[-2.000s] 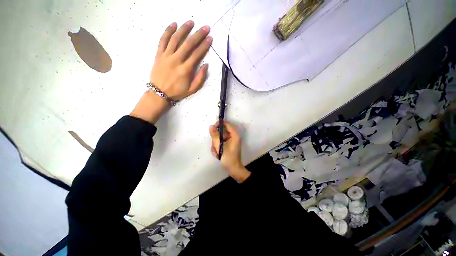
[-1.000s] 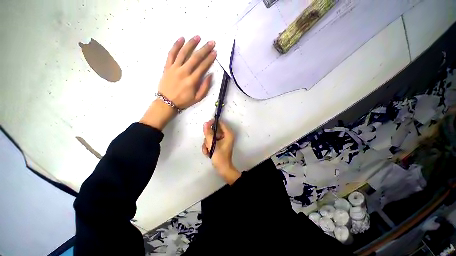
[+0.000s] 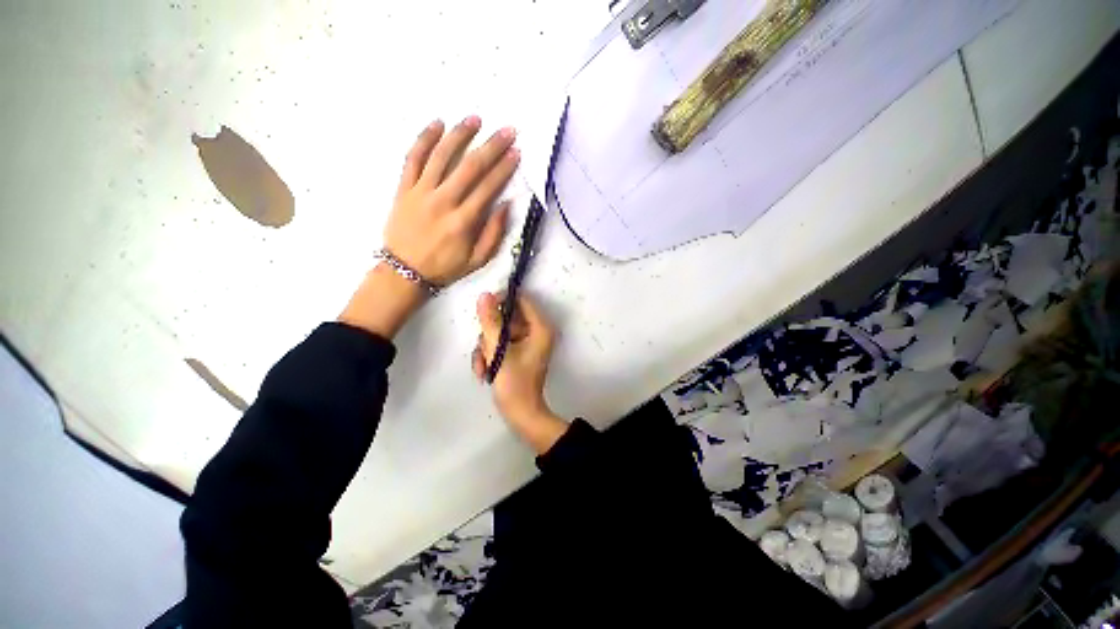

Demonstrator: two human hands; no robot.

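Note:
My right hand grips the handles of long black tailor's shears. Their blades lie along the left edge of the pale lilac paper marker, which has a thin dark edge of fabric under its curved end. I cannot tell how far the blades are apart. My left hand, with a bracelet at the wrist, rests palm down on the white surface left of the shears, fingers spread, holding nothing. A mottled yellow-brown weight lies on the paper.
A grey metal clamp sits at the top edge on the paper. The off-white table has brown worn patches. Its near edge runs diagonally. Below lie white and dark scraps and several white rolls.
The shears and my right hand have shifted left in view. The shears tilt more, and their blades now lie along the paper's left edge. More of the metal clamp shows at the top.

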